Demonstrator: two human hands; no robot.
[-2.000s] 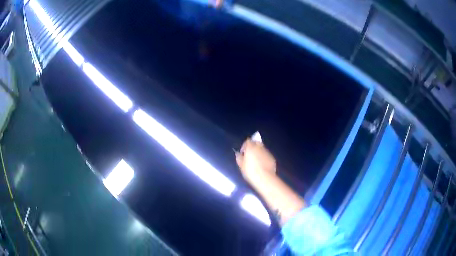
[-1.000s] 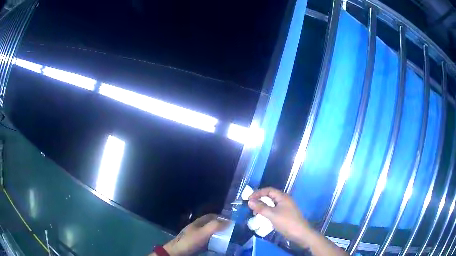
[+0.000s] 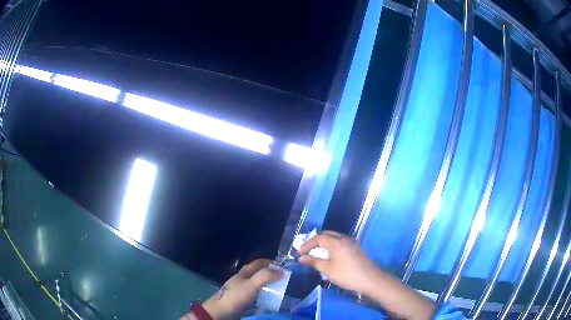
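Observation:
The glossy black panel (image 3: 206, 181) lies flat and mirrors ceiling lights. A light-blue edge strip (image 3: 349, 106) runs along its right border down to my hands. My left hand (image 3: 247, 284), with a red band at the wrist, is at the panel's near right corner, its fingertips at a pale silvery piece (image 3: 273, 290) I cannot identify. My right hand (image 3: 335, 255) is beside it, thumb and finger pinched on a crumpled white wipe (image 3: 308, 242) at the strip's near end. What lies under the fingertips is partly hidden.
Curved metal rollers (image 3: 447, 150) stand to the right, with a wide blue sheet (image 3: 413, 187) seen between them. A blue box-like edge (image 3: 310, 305) is at the bottom. Green floor (image 3: 81, 250) with a yellow line is at the left. More rollers show at the far left.
The view has turned to the panel's near right corner. My left hand has come into view. In the last second my right hand moved slightly left, nearer my left hand, with the white wipe.

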